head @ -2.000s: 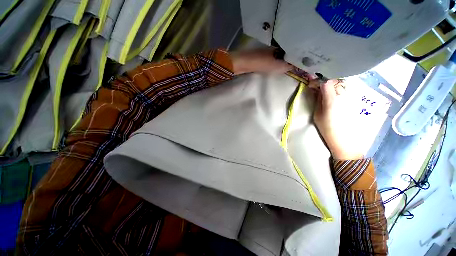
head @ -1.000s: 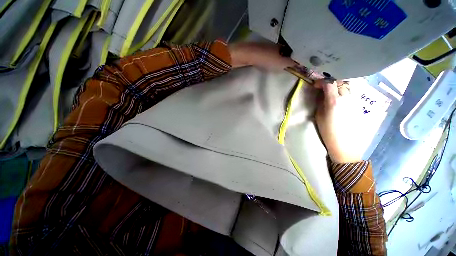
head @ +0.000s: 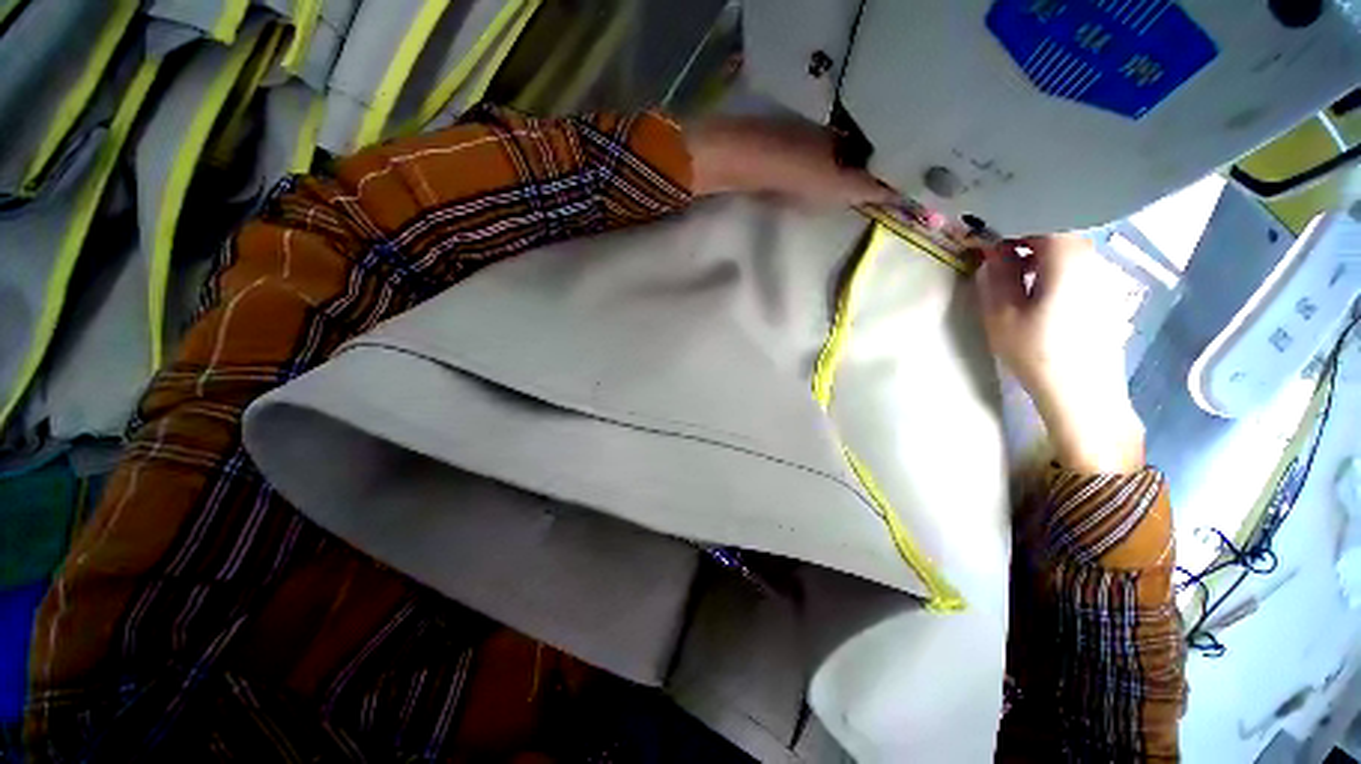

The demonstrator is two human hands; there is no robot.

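Note:
The beige-grey fabric workpiece (head: 597,329) lies over my lap as an open tube, its upper edge under the sewing machine head (head: 1075,105). A yellow binding strip (head: 839,336) runs down its right part, and another yellow edge lies along the top near the needle area. My right hand (head: 1037,299) pinches the fabric's upper right edge with bent fingers, just below the head. My left hand (head: 784,161) reaches in at the upper left edge of the fabric; it is blurred and its fingers are hidden by the head and the fabric. The needle is hidden.
Heaped grey pieces with yellow edges (head: 194,164) lie at the upper left. A white elongated lamp-like piece (head: 1276,321) is right of the head. A tangle of black cables (head: 1246,552) lies on the white table (head: 1284,672) at the right.
My right hand has moved right along the fabric's upper edge, its fingers more bent. The fabric has shifted left and slightly up. My left arm has moved slightly up.

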